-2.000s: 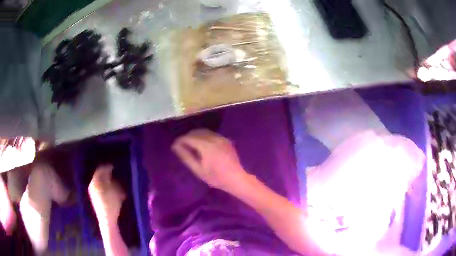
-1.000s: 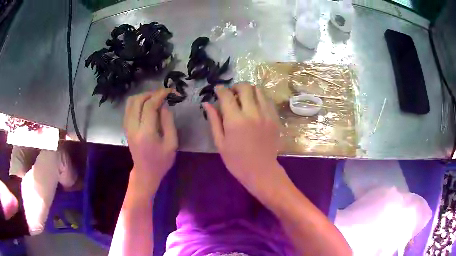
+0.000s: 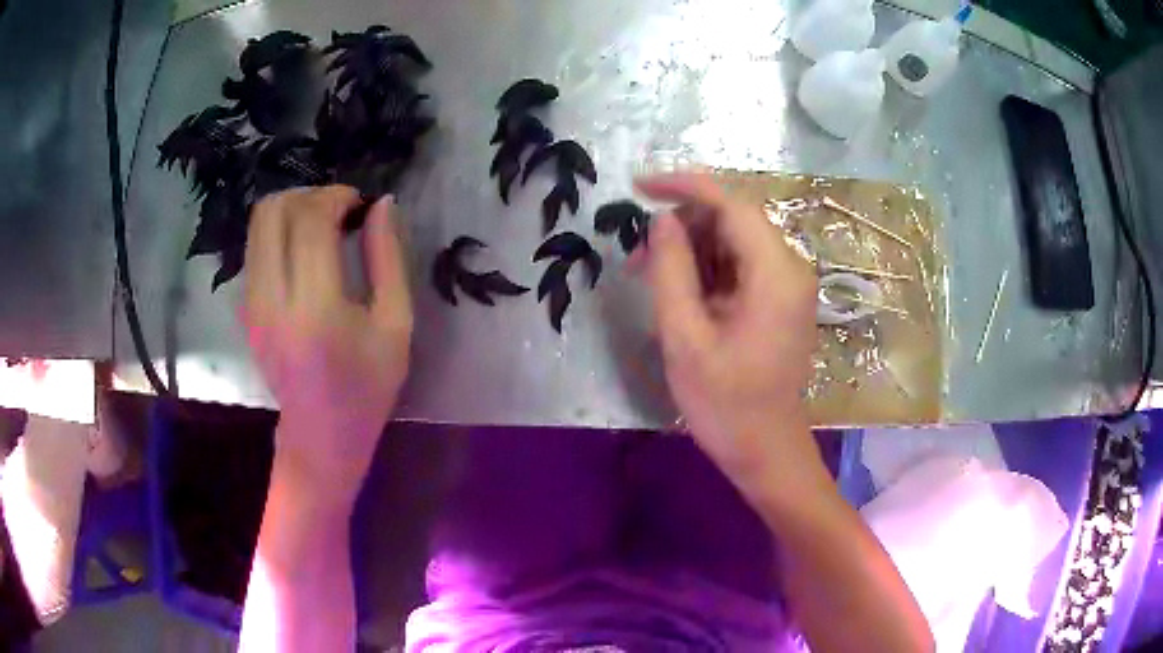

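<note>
Black curved pronged parts lie in a dense clump (image 3: 306, 109) at the bench's left. Several loose ones lie mid-bench, such as a single part (image 3: 473, 271) and another (image 3: 568, 274). My left hand (image 3: 325, 287) is at the clump's lower edge, with a bit of black between thumb and fingers; whether it grips a part is unclear. My right hand (image 3: 727, 287) is over the glue board's left side, its fingers at a black part (image 3: 622, 225) near the fingertips; the grip is unclear. The film-wrapped tan glue board (image 3: 893, 370) carries a white oval ring (image 3: 848, 296) and pale sticks.
White bottles (image 3: 842, 92) stand at the bench back. A black phone (image 3: 1048, 202) lies at right, a pale stick (image 3: 992, 316) beside it. A black cable (image 3: 121, 230) runs down the left. Crates sit below the bench; the right one holds a whitish bag (image 3: 957, 523).
Both hands came up from below the bench to the parts. Since one second ago my left hand moved left to the clump, my right hand moved right, and the mid-bench parts are more spread out.
</note>
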